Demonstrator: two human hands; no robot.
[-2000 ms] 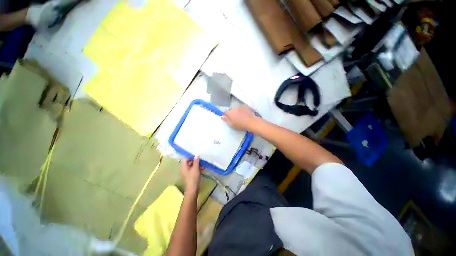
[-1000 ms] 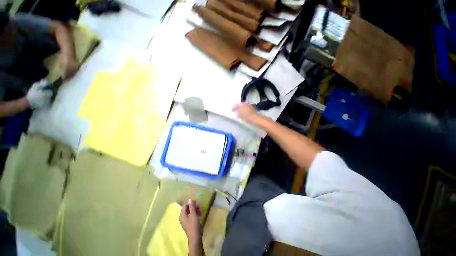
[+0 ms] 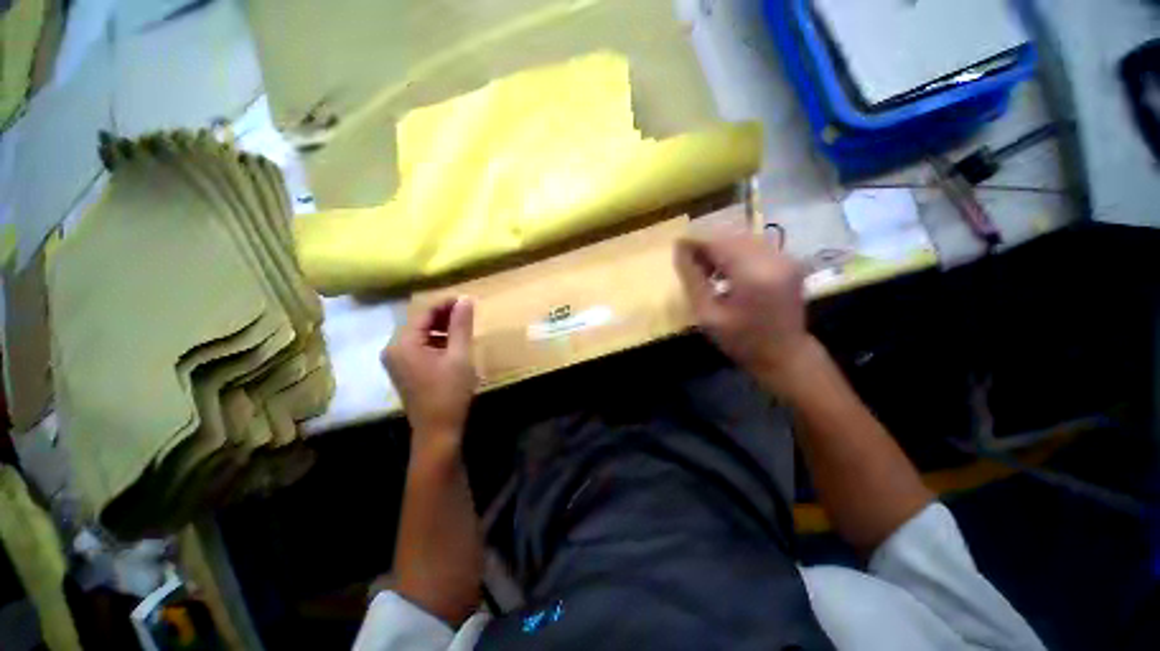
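A flat tan wooden board [image 3: 611, 270] lies at the table's front edge, with a white label [image 3: 569, 323] bearing a small dark mark. My left hand [image 3: 433, 365] is at the board's left end, fingers curled and fingertips close together; whether it grips anything is unclear. My right hand [image 3: 751, 299] is blurred over the board's right end, fingers bent, with a small pale spot at the fingertips that I cannot identify. An olive panel with its yellow underside [image 3: 509, 165] folded up lies just behind the board.
Stacked olive panels [image 3: 165, 305] with wavy edges stand at the left. A blue-rimmed tray [image 3: 878, 143] with a white card [image 3: 918, 45] is at the upper right. A small pink-red tool [image 3: 973, 210] lies beside it. A black band [image 3: 1145, 95] is at the right edge.
The view has turned down and left, bringing the board and stacked panels into view. My right hand has moved from near the black band to the board; my left hand is now at its left end.
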